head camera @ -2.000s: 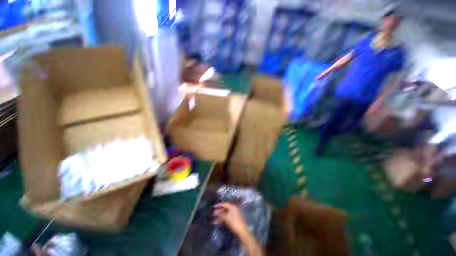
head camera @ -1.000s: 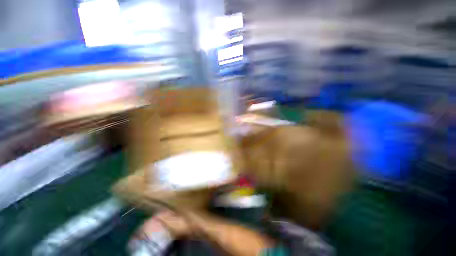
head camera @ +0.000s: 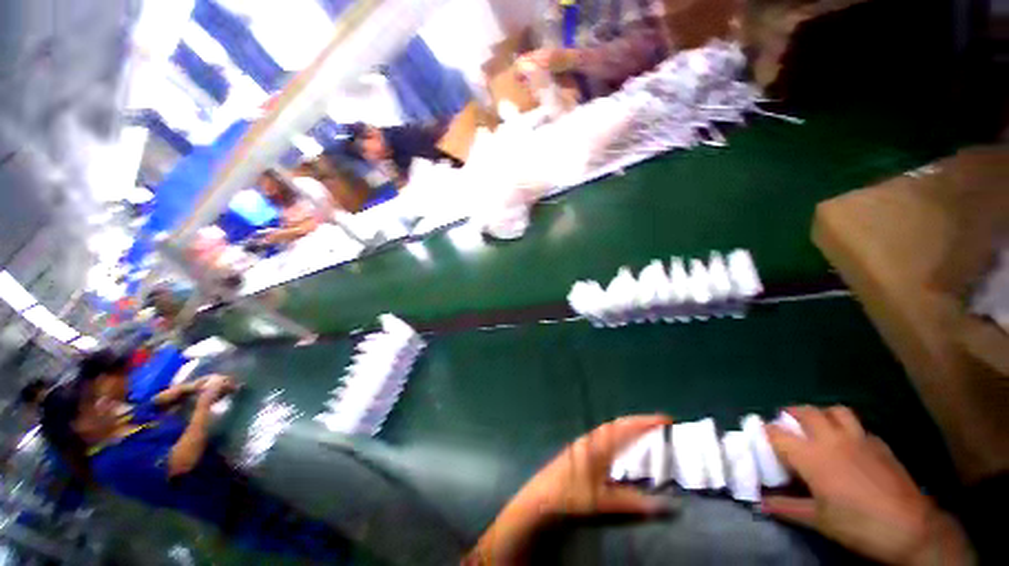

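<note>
A short row of white wrapped pieces (head camera: 703,456) is held upright between my two hands at the lower right, near the bench's front edge. My left hand (head camera: 581,475) closes on its left end, and my right hand (head camera: 857,481) closes on its right end. A second white row (head camera: 669,290) lies beyond my hands on the green belt, across the seam. A third white row (head camera: 376,376) lies at an angle further left on the belt (head camera: 498,381).
A brown carton (head camera: 896,238) stands at the right edge, with something white inside. A heap of white cables (head camera: 664,105) lies across the belt, with coworkers behind it. A person in blue (head camera: 122,437) sits at left beside a glittery patch of small bits (head camera: 266,426).
The view has swung left, from the cartons and aisle to the belt. Both hands are now on a short row of white pieces. The carton now shows only at the right edge.
</note>
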